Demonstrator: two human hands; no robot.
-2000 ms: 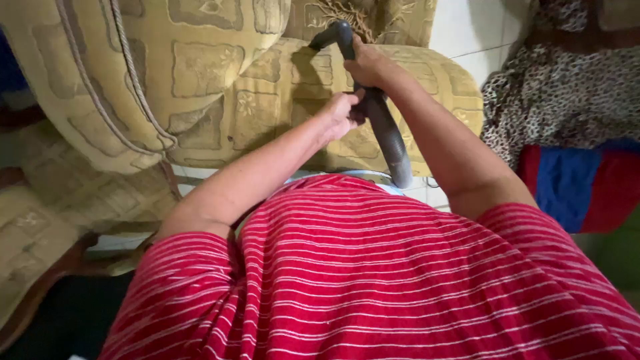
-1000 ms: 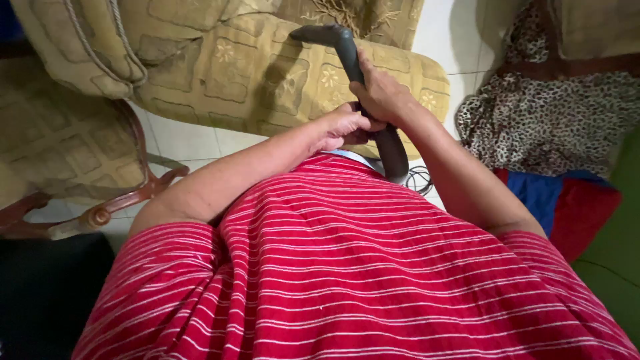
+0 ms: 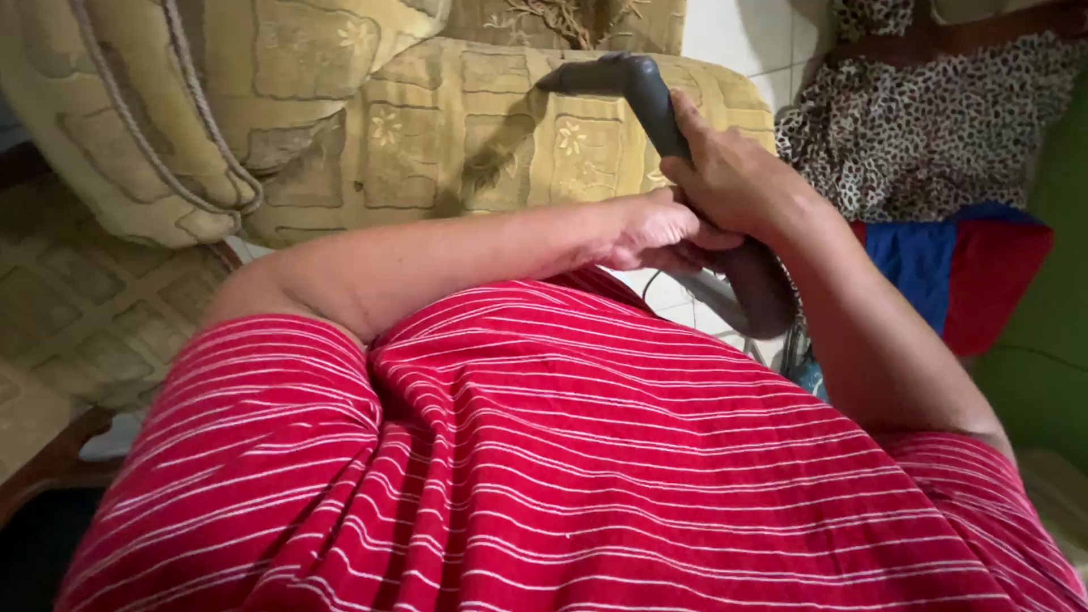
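Both my hands grip a dark grey vacuum cleaner hose handle (image 3: 653,98), which is bent at the top. My right hand (image 3: 727,174) wraps its upper tube, the index finger lying along it. Lower down, next to the right hand, my left hand (image 3: 659,234) is closed around the tube, its fingers partly hidden. The narrow tip of the handle points left over the patterned yellow sofa seat (image 3: 425,140) and casts a shadow there; whether it touches the fabric I cannot tell. Below my hands the thick dark tube curves near my striped shirt.
A sofa cushion with rope trim (image 3: 297,51) lies at the upper left. Carved wood and patterned upholstery (image 3: 119,323) are below it. At the right hang a leopard-print cloth (image 3: 926,127) and a blue and red cloth (image 3: 994,272). White floor tiles (image 3: 735,38) show behind the sofa.
Both hands stay on the handle. Its tip end has swung to point more to the left than two seconds ago. The view has shifted somewhat.
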